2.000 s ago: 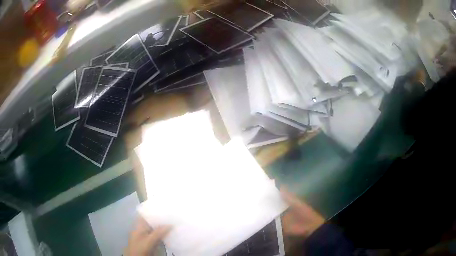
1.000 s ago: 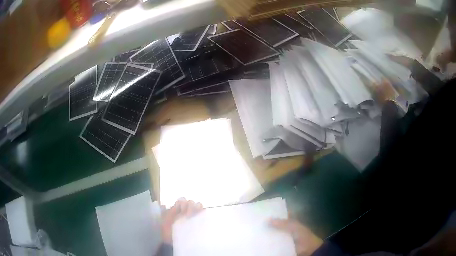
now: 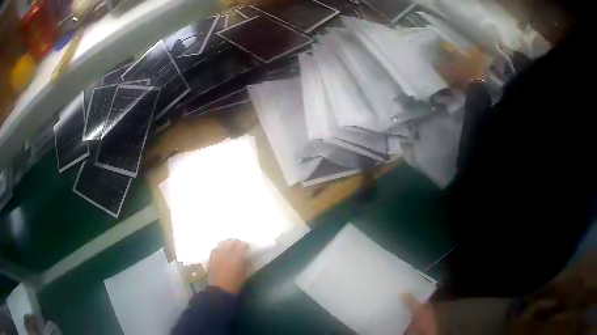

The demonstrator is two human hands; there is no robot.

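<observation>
A bright white stack of sleeves or sheets [image 3: 219, 196] lies on a brown board [image 3: 327, 199]. My left hand [image 3: 228, 265] is on the stack's near edge, fingers bent; glare hides whether it grips a sheet. My right hand [image 3: 419, 315], partly cut off by the bottom edge, holds the near right corner of a white packet [image 3: 363, 278] over the green bench. A thin dark line shows at the packet's right corner. What is inside is hidden.
Black panels [image 3: 127, 127] lie heaped below the raised shelf [image 3: 131, 49]. White packets [image 3: 366, 85] are fanned at upper right, with another person's hand [image 3: 465, 64] on them. That person's dark clothing fills the right side. A white sheet [image 3: 147, 291] lies at lower left.
The white piece held by both hands is now in my right hand only, moved right and turned. My left hand has let go of it and moved to the stack.
</observation>
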